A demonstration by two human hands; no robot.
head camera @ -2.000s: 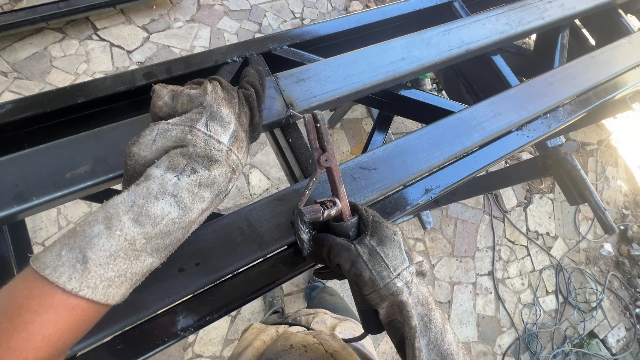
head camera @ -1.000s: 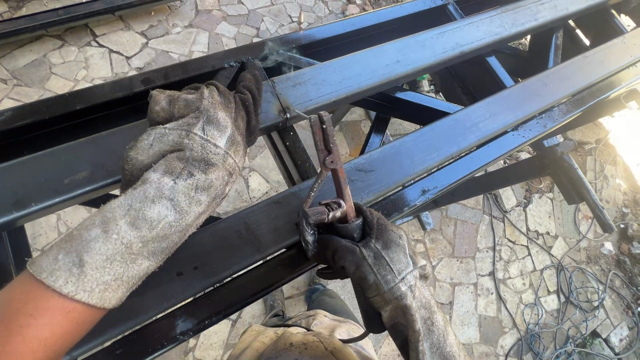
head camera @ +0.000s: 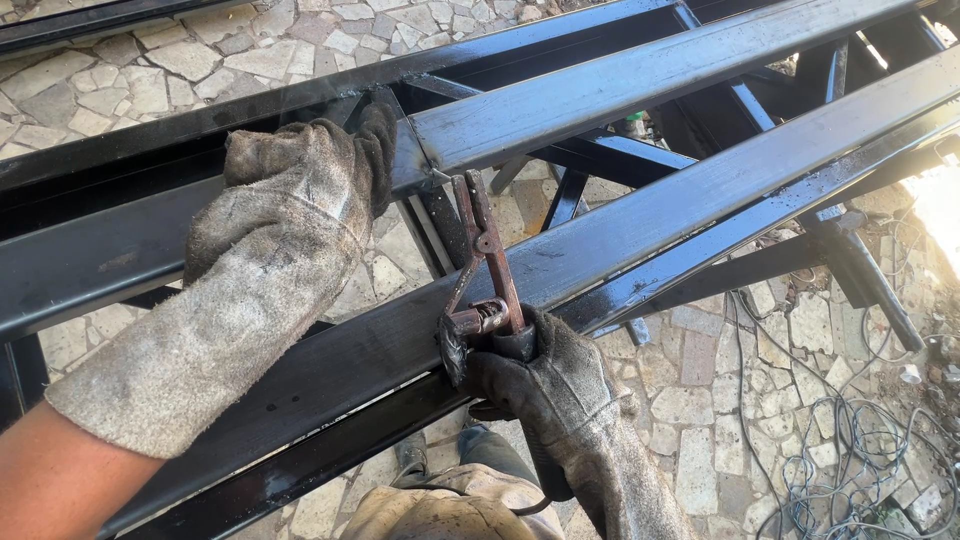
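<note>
My right hand (head camera: 555, 382), in a worn leather welding glove, is closed around the handle of a welding electrode holder (head camera: 491, 259). A short electrode (head camera: 441, 175) sits in its jaws, its far end at a seam across a dark steel beam (head camera: 585, 97). My left hand (head camera: 300, 191), in a matching long gauntlet, rests on this beam just left of the seam, its fingers reaching over toward a small steel piece (head camera: 356, 109). Whether those fingers grip anything is hidden. A second steel beam (head camera: 607, 247) runs behind the holder, nearer my body.
Diagonal braces (head camera: 566, 196) join the parallel beams. Stone paving (head camera: 682, 405) lies below. Tangled cables (head camera: 847, 442) are on the ground at the right, near a steel support leg (head camera: 874, 277). Another dark steel bar (head camera: 97, 26) lies at the upper left. My boots show beneath the frame.
Faint smoke near the left glove's fingertips has thinned since a second ago. Both hands stay nearly in place, and the electrode holder remains in my right hand.
</note>
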